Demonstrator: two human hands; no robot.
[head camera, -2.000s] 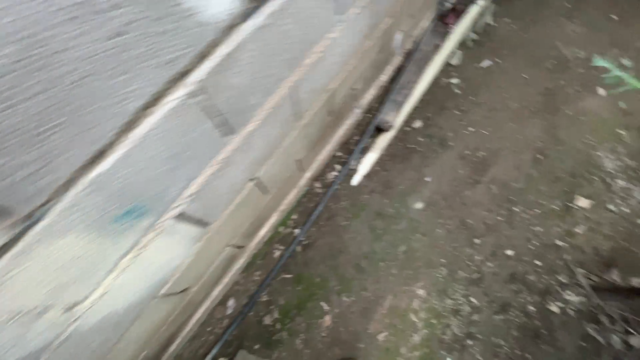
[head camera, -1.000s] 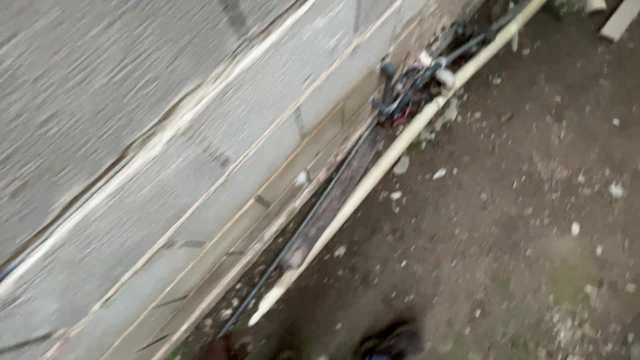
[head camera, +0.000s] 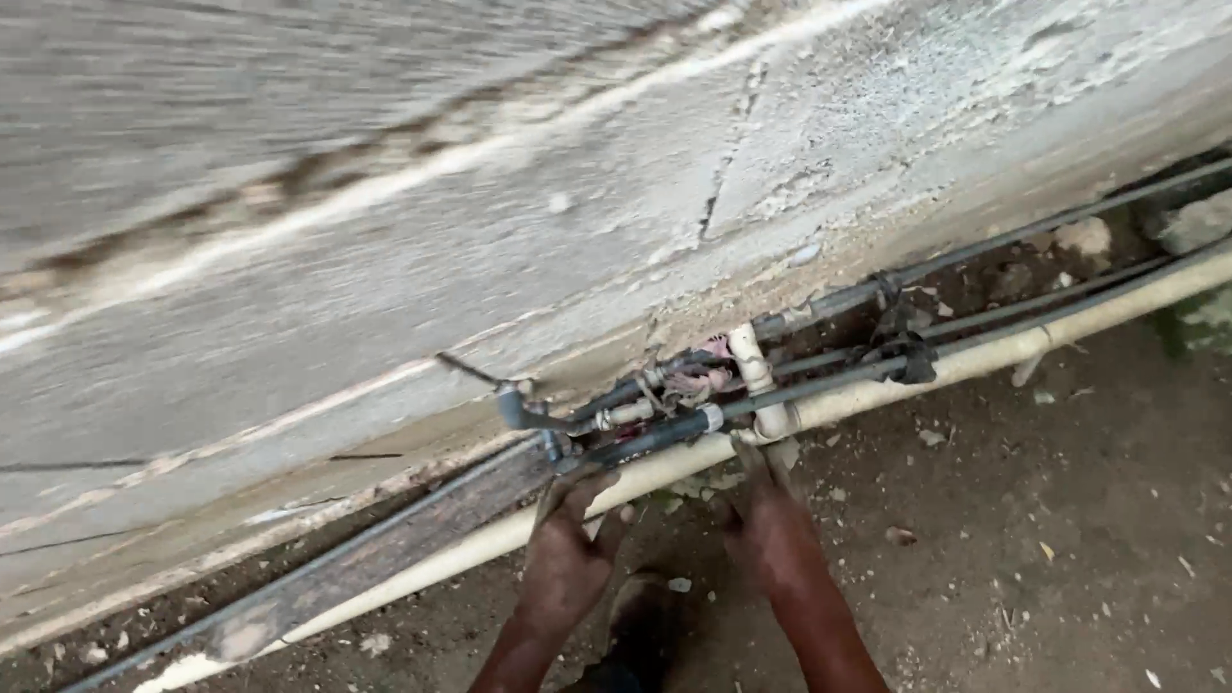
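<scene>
A long cream plastic pipe (head camera: 452, 553) runs diagonally along the foot of a wall. My left hand (head camera: 573, 544) is at the pipe, fingers spread around its near side, by the lower end of a dark pipe fitting (head camera: 654, 441). To its right, my right hand (head camera: 768, 520) reaches the same pipe just below a cream tee fitting (head camera: 757, 385); its fingertips are near the joint, and whether they grip is unclear. Grey pipes (head camera: 818, 390) lie alongside, with a grey elbow (head camera: 515, 409) and pink cloth (head camera: 701, 380) among the fittings.
A rough plastered wall (head camera: 616, 231) rises behind the pipes. Dark wrapping (head camera: 910, 356) binds the pipes at right, near stones (head camera: 1083, 236) at the wall's foot. Bare soil (head camera: 1011, 539) with small debris lies on the near side, where a shoe (head camera: 643, 602) stands.
Both my hands are now plainly at the cream pipe; one second ago only dark blurred shapes showed at the lower edge. The view has moved closer to the pipe fittings.
</scene>
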